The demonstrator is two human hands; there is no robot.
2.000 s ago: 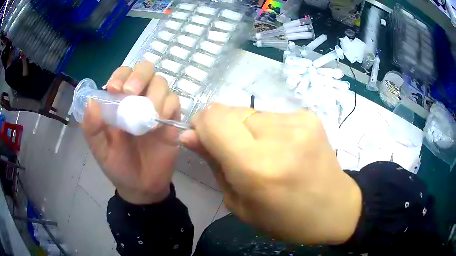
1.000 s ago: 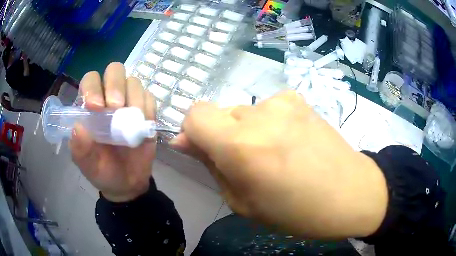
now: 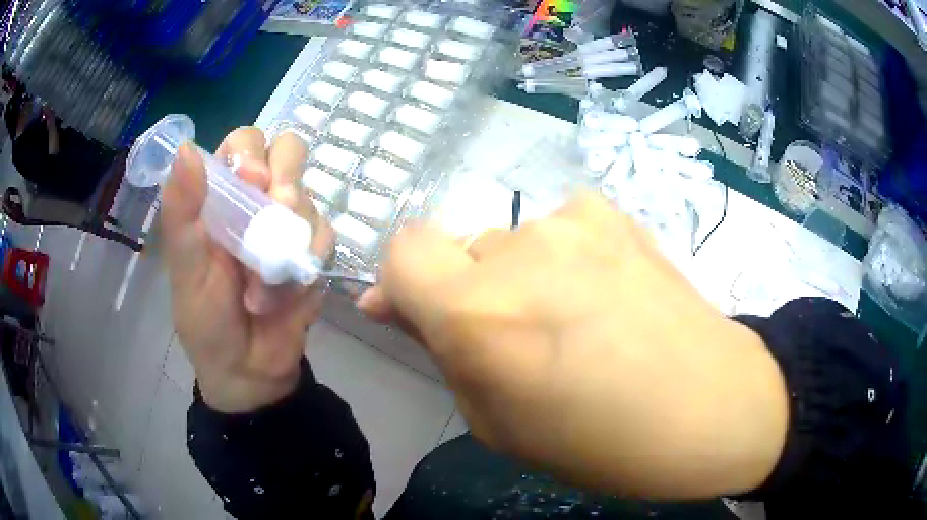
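Observation:
A clear syringe barrel (image 3: 232, 203) with a wide round flange at its upper left and a white nozzle end at its lower right is held in my left hand (image 3: 244, 305), tilted, over the floor. My right hand (image 3: 579, 345), seen from its back, grips a thin silver metal tool (image 3: 349, 276), probably tweezers. Its tip is at the barrel's nozzle. Most of the tool and my right fingertips are hidden behind the hand. A short black stick (image 3: 515, 208) shows behind my right hand.
A blister tray (image 3: 378, 107) of white blocks lies on the bench behind my hands. A barrel pile (image 3: 651, 168) sits on the white sheet, with a black cable (image 3: 724, 218) beside it. At right are a small tub (image 3: 801, 175) and a plastic bag (image 3: 894, 262). A person sits far left.
The barrel has turned so its flange is higher and its nozzle points down to the right. My left fingers have shifted around it. The tool's tip stays at the nozzle.

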